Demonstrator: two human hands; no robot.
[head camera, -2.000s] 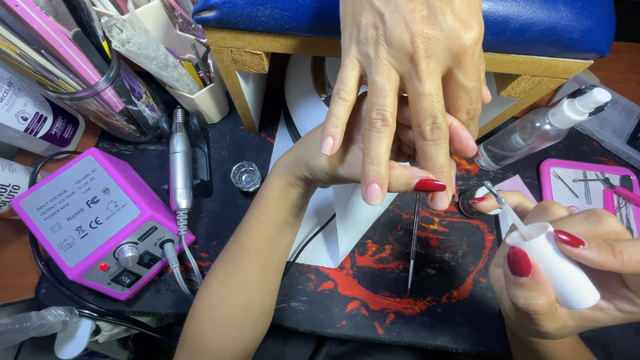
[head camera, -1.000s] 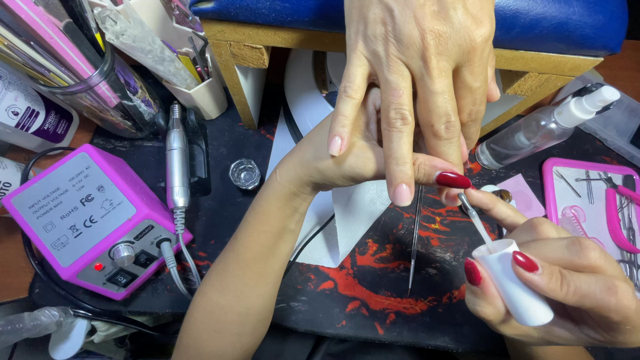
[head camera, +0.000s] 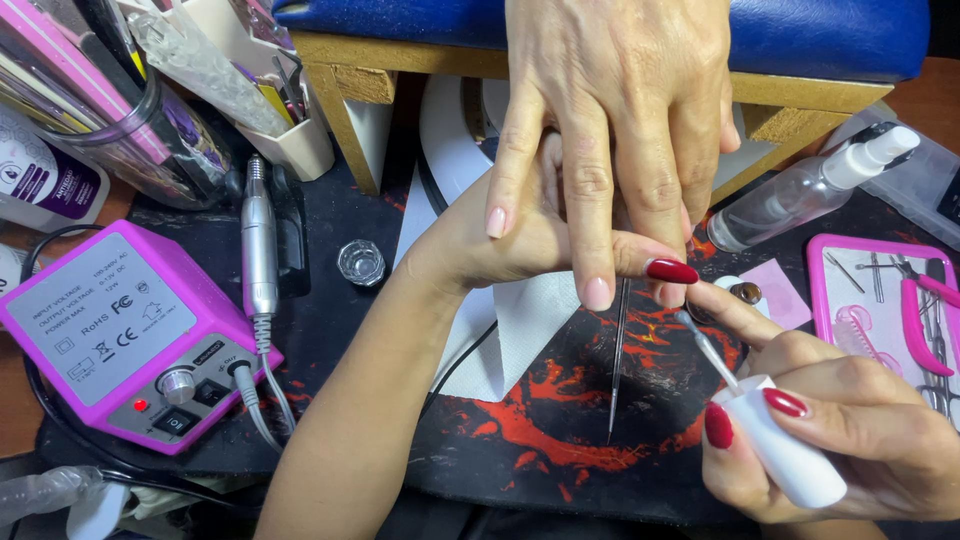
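Note:
Another person's hand (head camera: 622, 112) reaches down from the blue cushion with its fingers spread. My left hand (head camera: 540, 240) is beneath it, the red-nailed thumb pressed against one of its fingertips; the rest of my fingers are mostly hidden. A thin metal tool (head camera: 618, 360) points down from under these hands, its upper end hidden. My right hand (head camera: 840, 420) grips the white cap of a nail polish brush (head camera: 795, 442). The brush tip (head camera: 686, 322) is just below that fingertip, apart from it. My right little finger extends toward my left thumb.
A pink nail drill unit (head camera: 135, 337), its silver handpiece (head camera: 259, 240) in a cradle, and a small glass cup (head camera: 361, 262) are at left. Cups of files (head camera: 157, 150) stand behind. At right are a spray bottle (head camera: 787, 202), an open small bottle (head camera: 746, 292) and a pink tool tray (head camera: 821, 300).
The brush in my right hand was at the fingertip by my left thumb one second ago; now it is slightly below it. The other person's hand has stayed nearly in place.

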